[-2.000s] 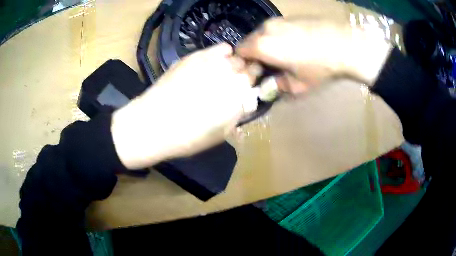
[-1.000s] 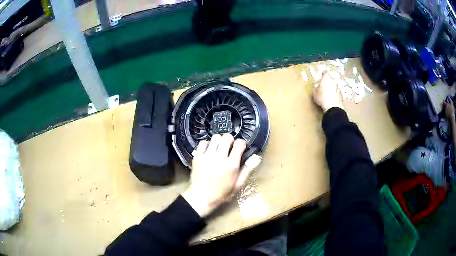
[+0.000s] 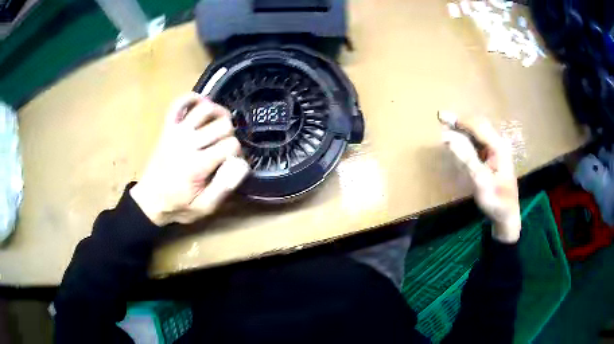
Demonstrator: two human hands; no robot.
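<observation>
The round black fan head [image 3: 306, 171] lies on the tan bench with its slotted grille up. Its display [image 3: 269, 115] shows pale digits. The black fan base [image 3: 269, 23] is joined at the far side, cut off by the top edge. A white strip [image 3: 215, 80] lies on the rim at upper left. My left hand [image 3: 195, 158] has curled fingers on the left rim. My right hand [image 3: 481, 164] is above the bench to the right, its fingers partly bent. Something whitish shows at its fingertips; I cannot tell whether it is a strip or a covered fingertip.
Loose white strips [image 3: 501, 30] lie scattered at the bench's far right. Black units [image 3: 589, 87] stand beyond them. A green mesh crate [image 3: 538, 269] and a red item [image 3: 582, 228] are below at right. A whitish bag [image 3: 8, 171] is at the left edge.
The fan has turned, so its base has gone from the left side to the far side. My right hand has come back from the strip pile. My left hand has moved to the left rim.
</observation>
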